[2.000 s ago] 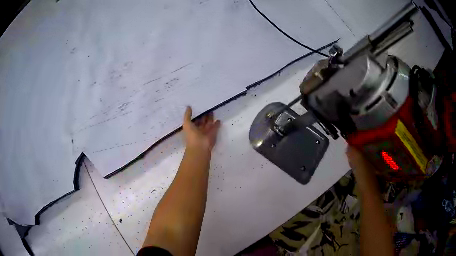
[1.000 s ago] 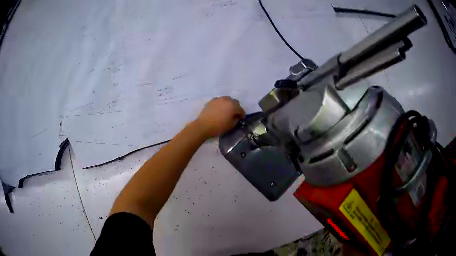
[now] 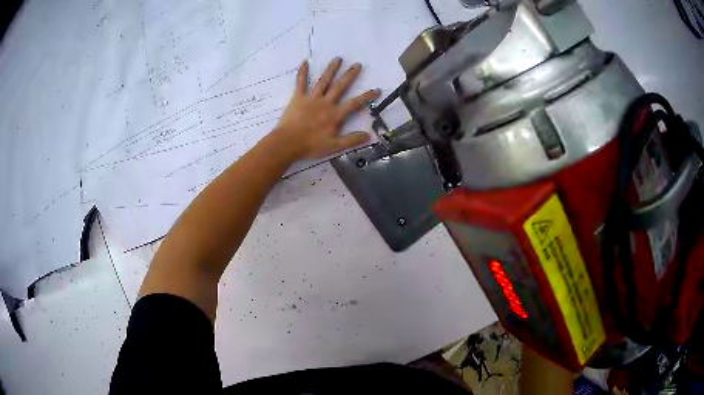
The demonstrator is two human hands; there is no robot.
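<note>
The cutting machine [image 3: 533, 123] stands at the right, with its ribbed silver motor above a red control box with a lit red display. Its grey base plate [image 3: 394, 193] lies at the lay's edge. The presser foot rod [image 3: 380, 127] shows left of the motor; the blade cannot be made out. My left hand [image 3: 324, 116] lies flat, fingers spread, on the white paper marker [image 3: 193, 100], with fingertips close to the foot. My right hand is hidden behind the machine; only part of the forearm shows at the bottom edge.
The dark stepped edge of the fabric lay [image 3: 58, 271] shows at the lower left. The white speckled table [image 3: 332, 278] has a seam at left. A black power cord [image 3: 621, 224] loops beside the red box. Patterned cloth [image 3: 482, 359] shows below the table edge.
The machine has moved left from the bare table to the lay's edge. My left hand has gone from the lay's edge onto the paper and spread flat beside the foot.
</note>
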